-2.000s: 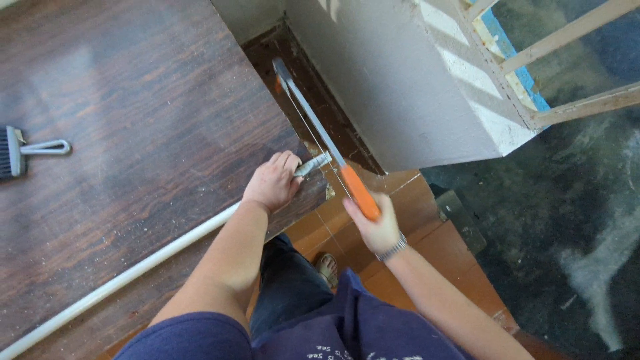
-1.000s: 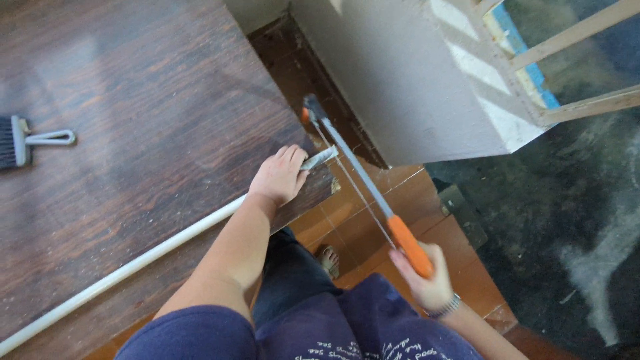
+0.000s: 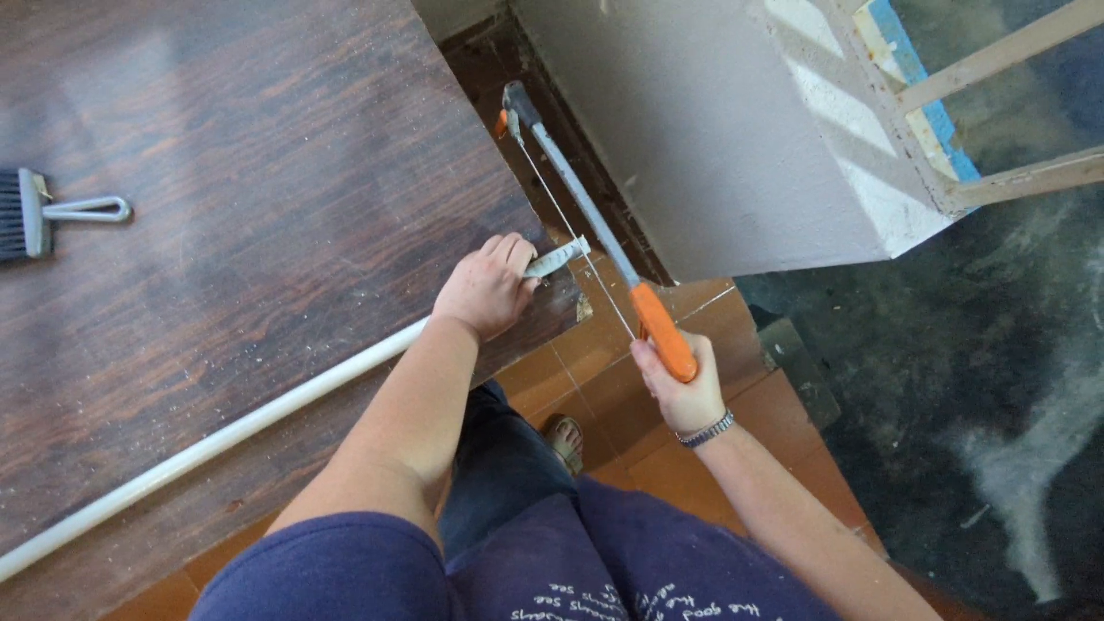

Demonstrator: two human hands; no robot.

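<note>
My left hand (image 3: pixel 488 285) grips a long white pipe (image 3: pixel 224 438) near its end and presses it on the wood-grain tabletop (image 3: pixel 285 190). Beyond my fingers the pipe's end, with a printed or wrapped-looking surface, sticks out past the table's corner. In my right hand (image 3: pixel 686 384) is the orange handle of a hacksaw (image 3: pixel 586 194) with a grey frame. The saw slants up and to the left, and its thin blade crosses the pipe close to the tip. How deep the blade sits in the pipe cannot be told.
A grey-handled brush (image 3: pixel 52 211) with dark bristles lies at the table's left. White dust and crumbs dot the tabletop, whose corner is chipped. A pale wall (image 3: pixel 716 147) stands close beyond the saw. Below are orange floor tiles (image 3: pixel 681 466) and my sandalled foot (image 3: pixel 565 442).
Against one second ago, my right hand and the hacksaw have moved up and forward, away from my body. My left hand keeps its hold on the pipe near the table's corner.
</note>
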